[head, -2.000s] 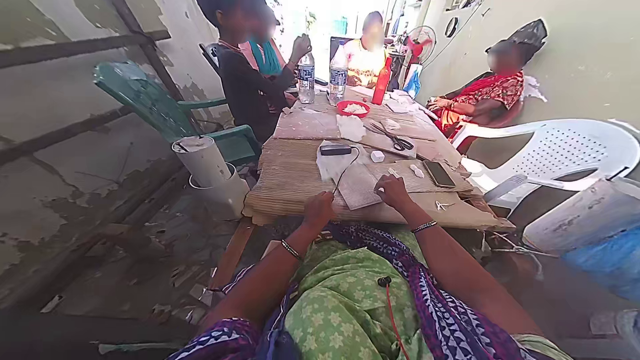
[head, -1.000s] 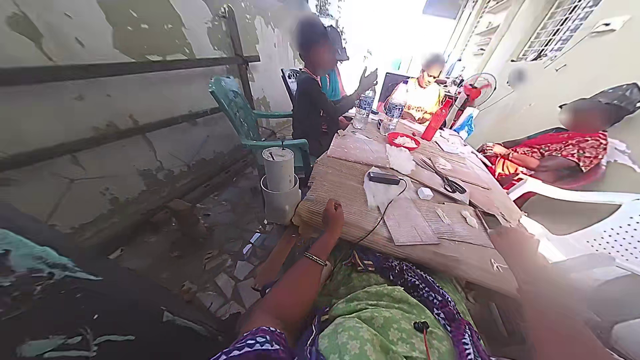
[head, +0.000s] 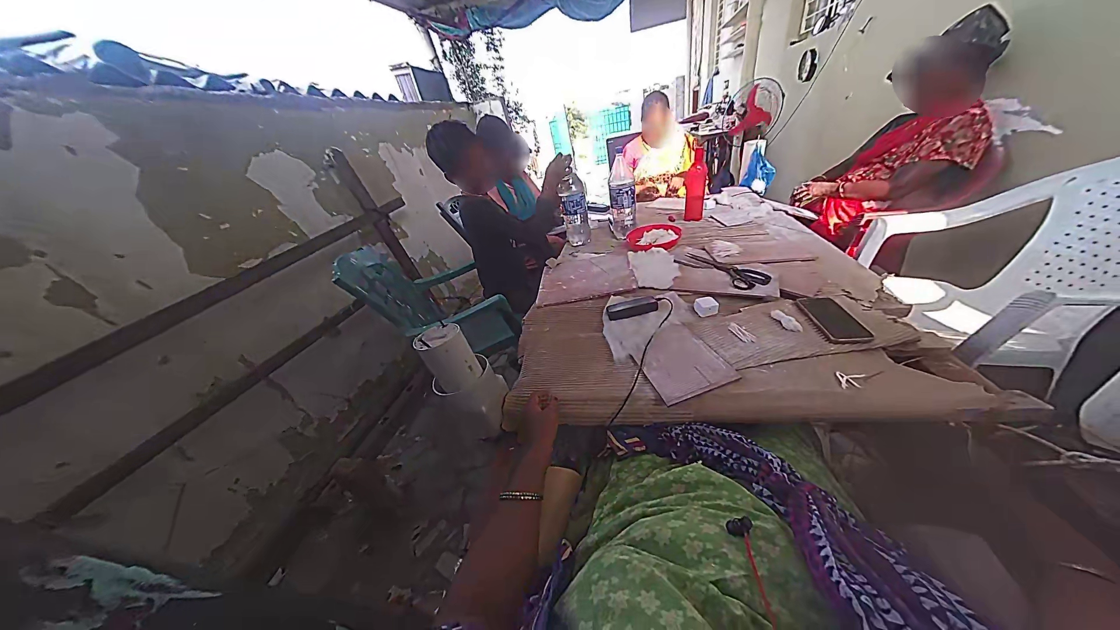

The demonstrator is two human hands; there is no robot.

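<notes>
My left hand [head: 541, 418] rests at the near left corner of the cardboard-covered table [head: 595, 385], fingers curled; whether it holds anything cannot be told. My right hand is not clearly visible; only a blurred part of the arm shows at the lower right. On the table lie a black device [head: 633, 308] with a cable, a small white block [head: 706, 305], a square board [head: 691, 363], a smartphone [head: 834, 320], scissors [head: 744, 276], small white strips [head: 742, 332] and a white clump [head: 786, 321]. Thin white pieces [head: 849, 379] lie near the front edge.
Two plastic bottles [head: 575, 210], a red bottle [head: 695, 185] and a red bowl [head: 654, 238] stand farther back. Several people sit around the table. A green chair [head: 385, 293] and white buckets [head: 464, 385] stand left, a white plastic chair [head: 1041, 245] right.
My hands were over the board near the front edge two seconds ago; they have moved apart, the left to the table's corner, the right off to the right. The view has shifted.
</notes>
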